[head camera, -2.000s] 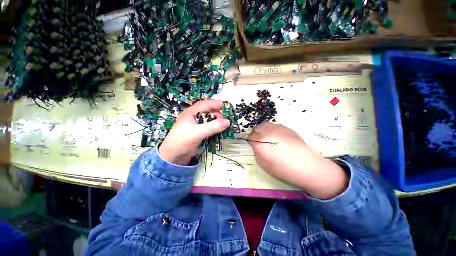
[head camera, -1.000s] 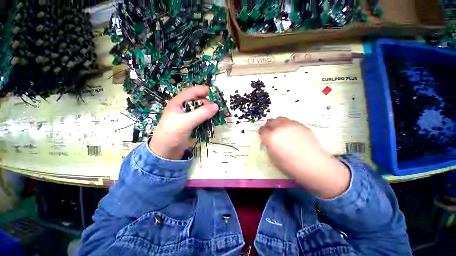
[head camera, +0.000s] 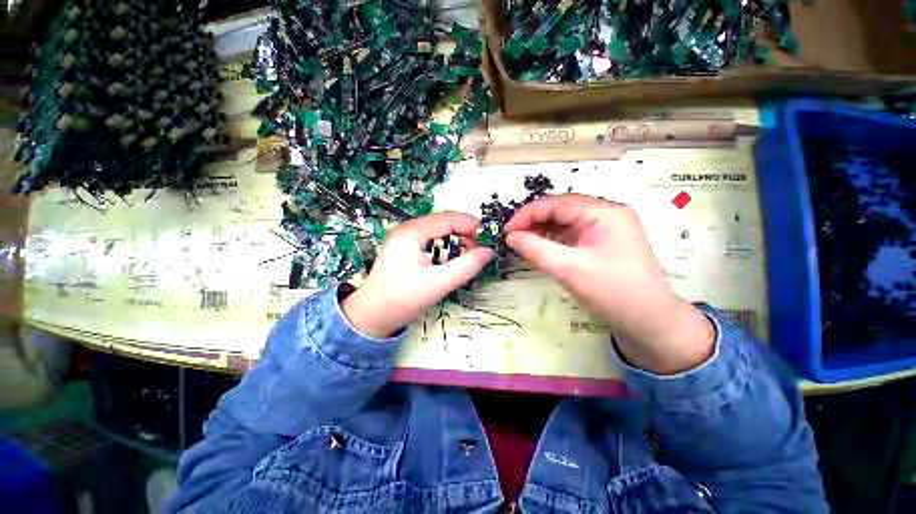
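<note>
My left hand is closed around a bunch of green circuit boards, with thin black wires hanging below it. My right hand meets the board ends at the left fingertips, its thumb and forefinger pinched together. Whether a small part is between them is too small to tell. A heap of small black parts lies just behind the fingertips, partly hidden by the hands. A loose pile of circuit boards lies behind my left hand.
Stacked boards stand at the far left. A cardboard tray full of boards is at the upper right. A blue plastic bin with small black parts is at the right edge. Printed yellow card covers the bench, with a pink front edge.
My right hand has moved from the card in front of the black heap up and left to the boards at my left fingertips. My left hand still holds the bunch.
</note>
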